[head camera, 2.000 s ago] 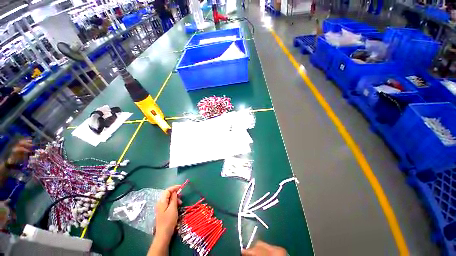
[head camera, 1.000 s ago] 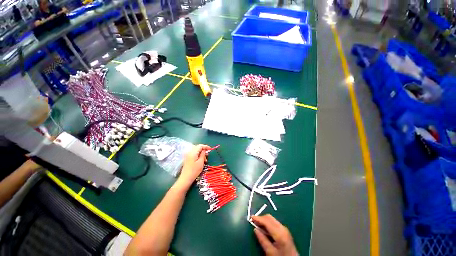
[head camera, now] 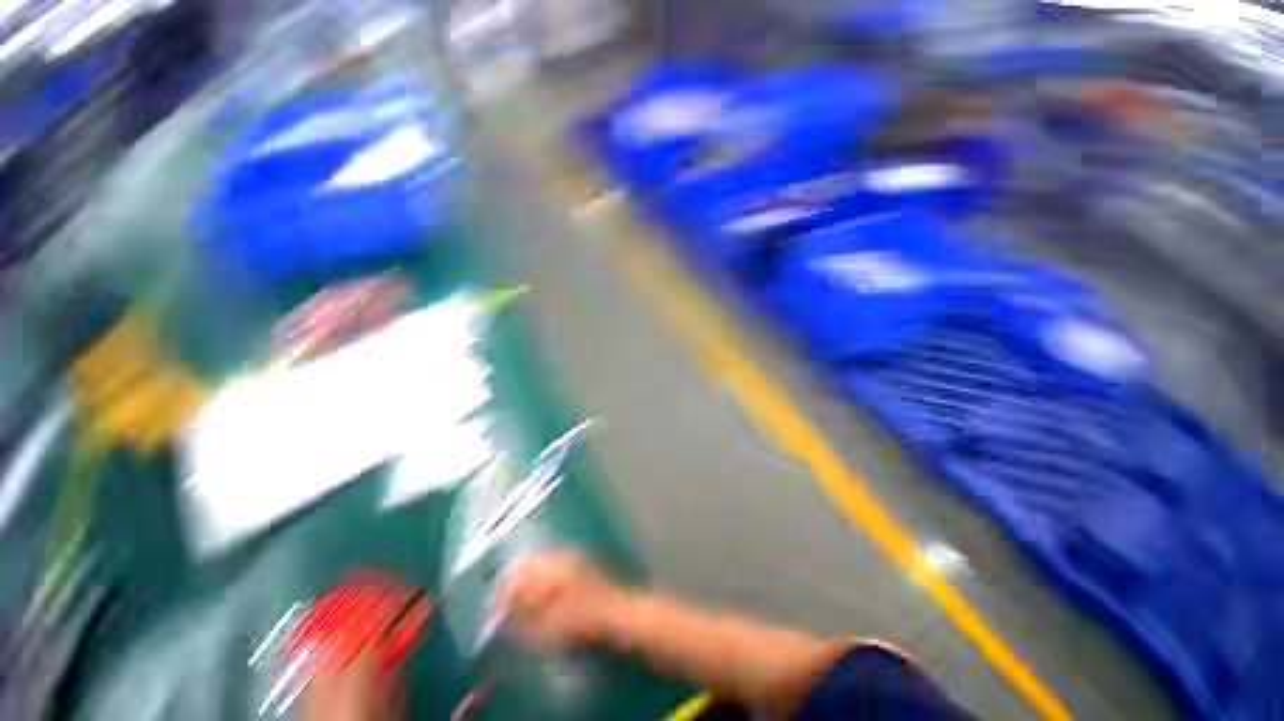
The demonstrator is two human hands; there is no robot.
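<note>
The view is heavily blurred. The bundle of red leads (head camera: 355, 620) lies on the green bench at the bottom left. My left hand (head camera: 355, 690) is a smeared patch just below the leads, cut off by the bottom edge; its fingers cannot be made out. My right hand (head camera: 552, 594) is right of the leads, by the lower end of the streaked white tubing (head camera: 528, 493). Its fingers are blurred, and whether it holds anything cannot be told.
White paper sheets (head camera: 331, 416) lie beyond the leads, with a red-and-white wire bundle (head camera: 342, 313) and a blue bin (head camera: 321, 183) behind. The yellow heat gun (head camera: 130, 387) is at left. Blue bins (head camera: 901, 282) stand across the aisle at right.
The camera has swung right, so the bench things sit further left and blur. My left hand shows lower, at the bottom edge. My right forearm and dark sleeve now show.
</note>
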